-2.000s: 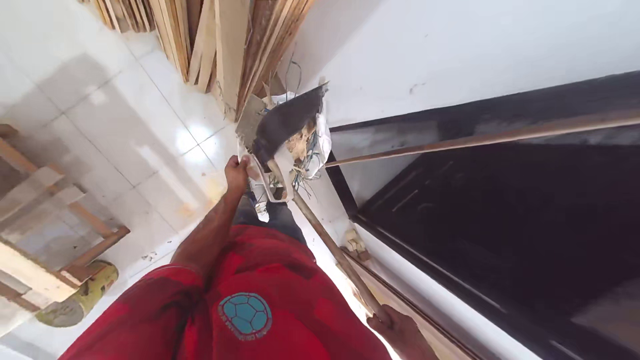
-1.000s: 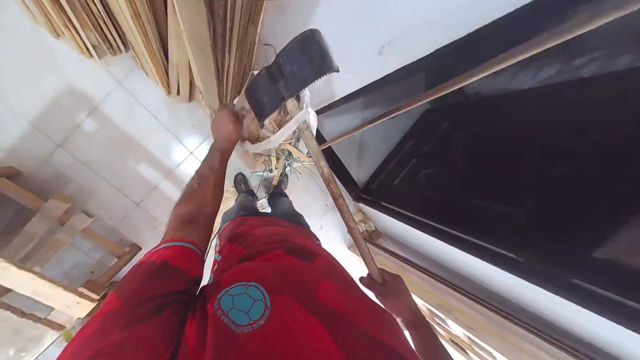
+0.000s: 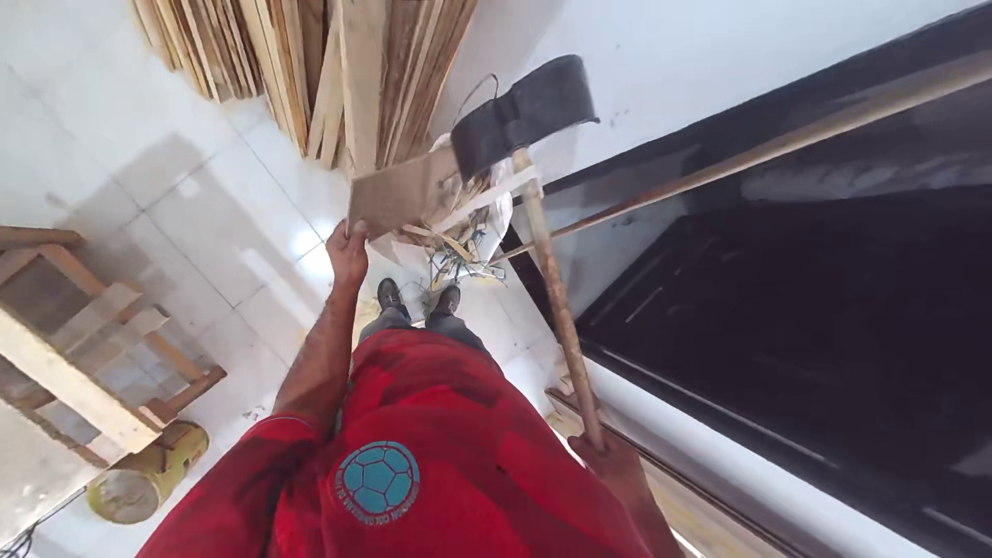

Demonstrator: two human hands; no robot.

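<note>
My left hand (image 3: 348, 252) grips the near corner of a flat brown panel (image 3: 403, 190), perhaps cardboard or thin board. The panel's far end lies beside a black dustpan head (image 3: 527, 112). A long wooden handle (image 3: 554, 291) runs from that head down to my right hand (image 3: 608, 461), which is closed around its lower end. Below the panel and the head, a white sack (image 3: 496, 225) holds wood scraps (image 3: 457, 240) and thin dark strands. A pale strip crosses near the top of the handle.
Long wooden boards (image 3: 360, 77) stand in a bundle beyond the sack. A wooden frame (image 3: 101, 325) and a yellowish bucket (image 3: 147, 473) are at left. At right, a thin pole (image 3: 736, 155) slants across a large dark panel (image 3: 814, 310). My shoes are just below the sack.
The brown panel has come into plain view in my left hand, which was nearer the black head one second ago. The black head has turned and is raised clear of the scraps it covered two seconds ago.
</note>
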